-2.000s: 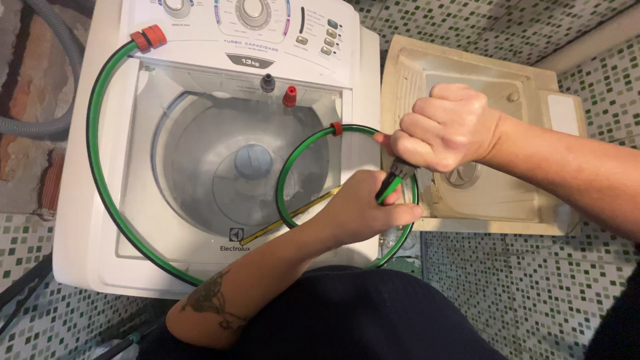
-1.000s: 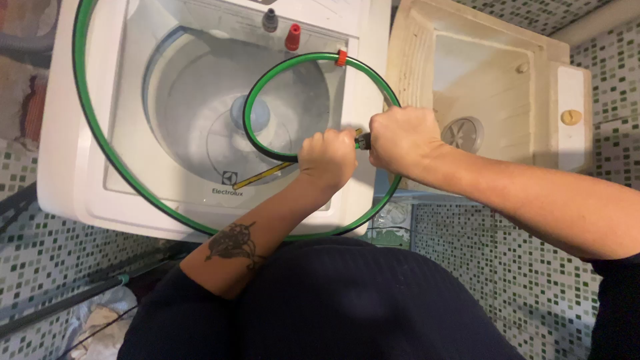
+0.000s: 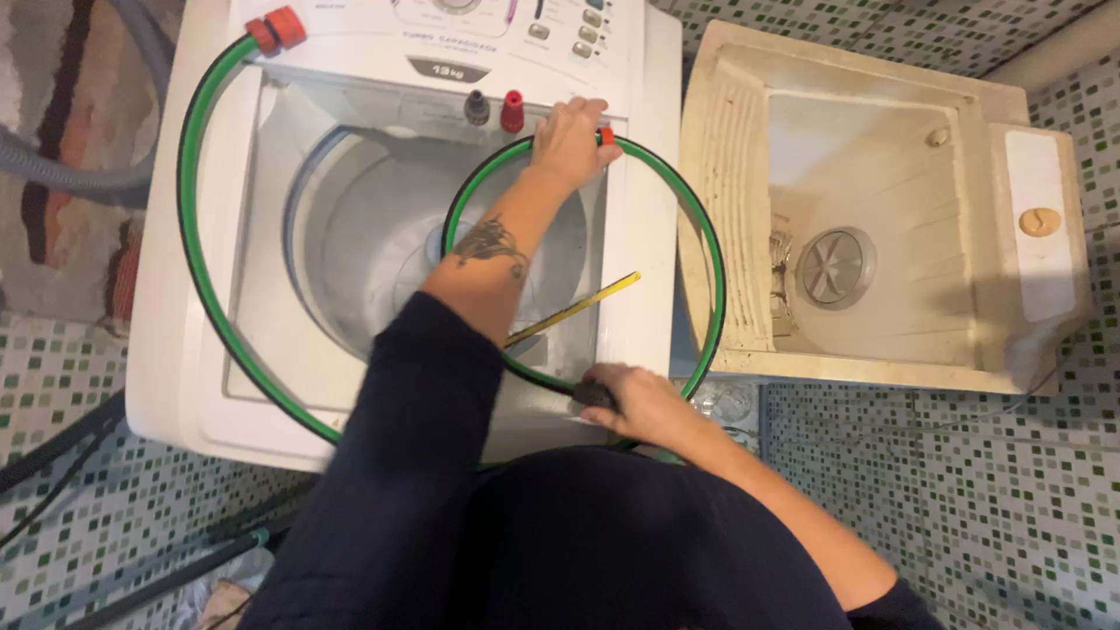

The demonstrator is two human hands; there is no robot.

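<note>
A green hose with a black stripe (image 3: 196, 254) loops over the top-loading washing machine (image 3: 188, 394). My right hand (image 3: 643, 402) grips the dark fitting (image 3: 595, 396) on a hose end, near the machine's front edge. Farther back, my left hand (image 3: 569, 144) reaches over the hose loop beside a small orange-red clip (image 3: 605, 136); whether its fingers hold anything is unclear. An orange hose connector (image 3: 276, 31) lies at the left of the control panel. A grey nozzle piece (image 3: 477, 108) and a red one (image 3: 513, 112) stand behind the lid window. A yellow strip (image 3: 577, 308) lies across the lid.
To the right is a beige laundry sink (image 3: 731, 363) with a ribbed washboard side and a drain (image 3: 836, 267). A grey corrugated hose (image 3: 74, 175) hangs at the left by broken brickwork. Dark pipes (image 3: 166, 582) run at the lower left, near a plastic bag.
My left hand has left the hose end near my right hand and moved back toward the control panel. My right hand has moved toward my body with the dark fitting.
</note>
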